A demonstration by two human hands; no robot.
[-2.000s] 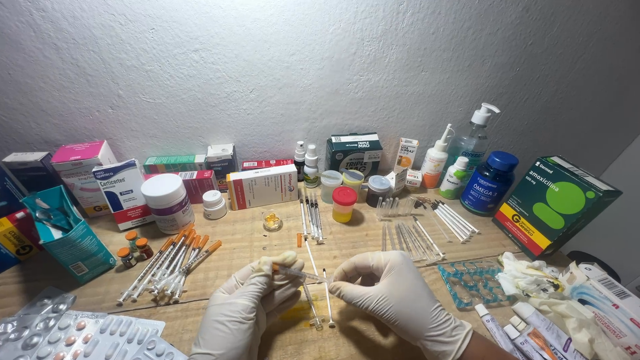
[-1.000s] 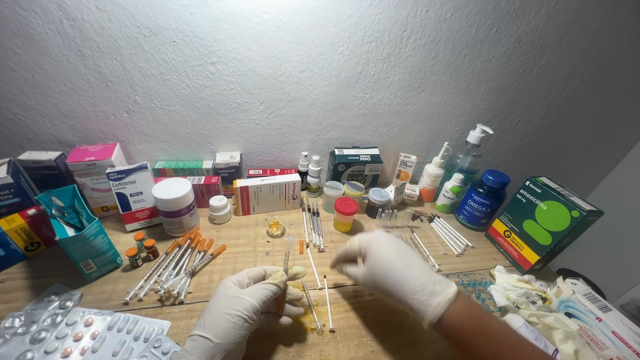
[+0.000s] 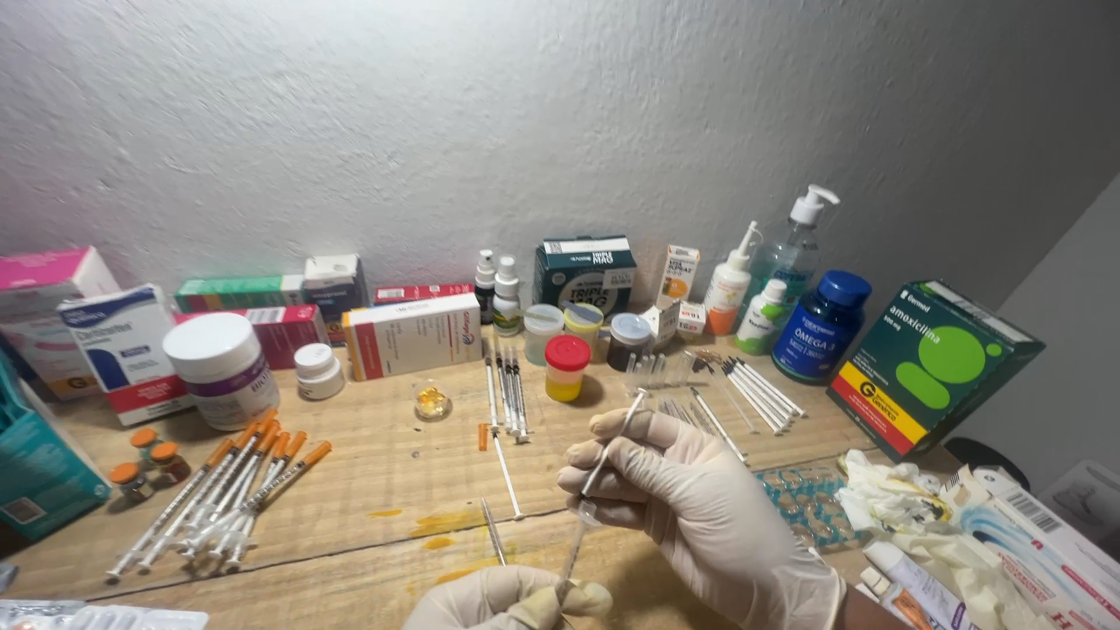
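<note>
My left hand [image 3: 512, 599], in a pale latex glove at the bottom edge, pinches a clear syringe barrel [image 3: 575, 551] between thumb and fingers. Above and to its right, my gloved right hand [image 3: 691, 499] holds a white syringe plunger [image 3: 612, 446], its dark tip at the barrel's open upper end. How far the tip is inside I cannot tell. A thin metallic rod or barrel [image 3: 494, 531] lies just above my left hand. Farther back are a loose white plunger [image 3: 506, 477], an orange needle cap [image 3: 483, 437] and several slim syringes [image 3: 510, 394].
Orange-capped syringes [image 3: 232, 490] lie piled at left beside small vials [image 3: 169, 462]. A red-lidded cup [image 3: 567, 369] of yellow liquid stands mid-table. White plungers [image 3: 761, 394], a blue bottle [image 3: 821, 328] and a green medicine box [image 3: 936, 367] are at right. A blister pack [image 3: 801, 503] lies nearer.
The orange cap, between my hands two seconds ago, now lies by the slim syringes. My right hand, empty-looking one second ago, has come back to my left hand and now holds a white plunger.
</note>
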